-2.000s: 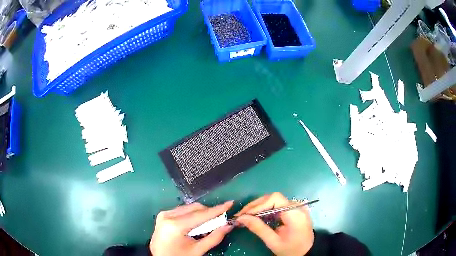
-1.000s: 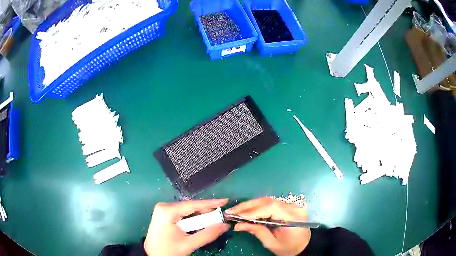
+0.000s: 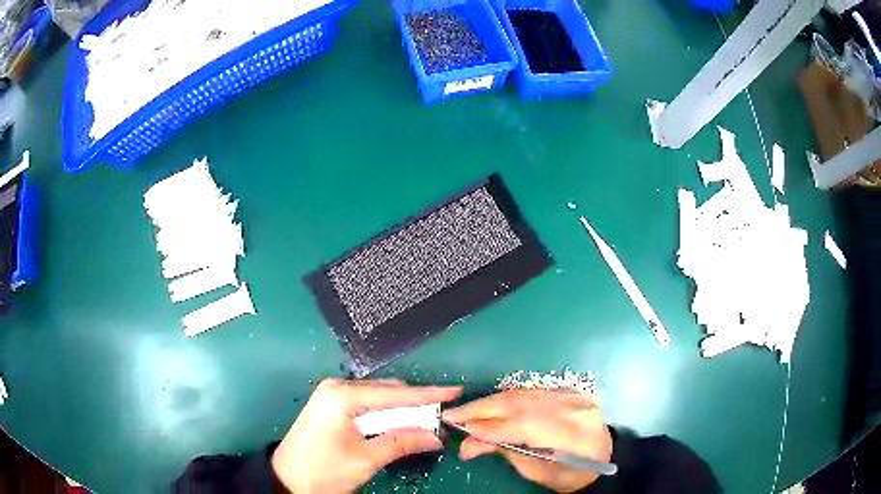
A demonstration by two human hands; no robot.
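Note:
My left hand point(image 3: 353, 434) is bare and holds a white strip point(image 3: 398, 419) between thumb and fingers at the bottom centre. My right hand point(image 3: 541, 434) is bare and holds silver tweezers point(image 3: 570, 460), their tip at the strip's right end. The tiny part at the tip is too small to tell. A pale heap of small silvery parts point(image 3: 551, 380) lies just above my right hand. Small dark parts point(image 3: 415, 478) lie below my left hand, partly hidden.
A black tray point(image 3: 454, 318) with rows of tiny parts lies in the centre. Spare tweezers point(image 3: 625, 280) lie right of it. White strips lie in a stack point(image 3: 196, 232) left and a pile point(image 3: 744, 270) right. A blue basket point(image 3: 222, 87) and blue bins point(image 3: 468, 84) stand behind, metal posts point(image 3: 724, 77) at right.
My right hand has turned over the tweezers, whose rear end now points lower right. The silvery heap, mostly hidden at first, now shows. The strip lies more level than at first.

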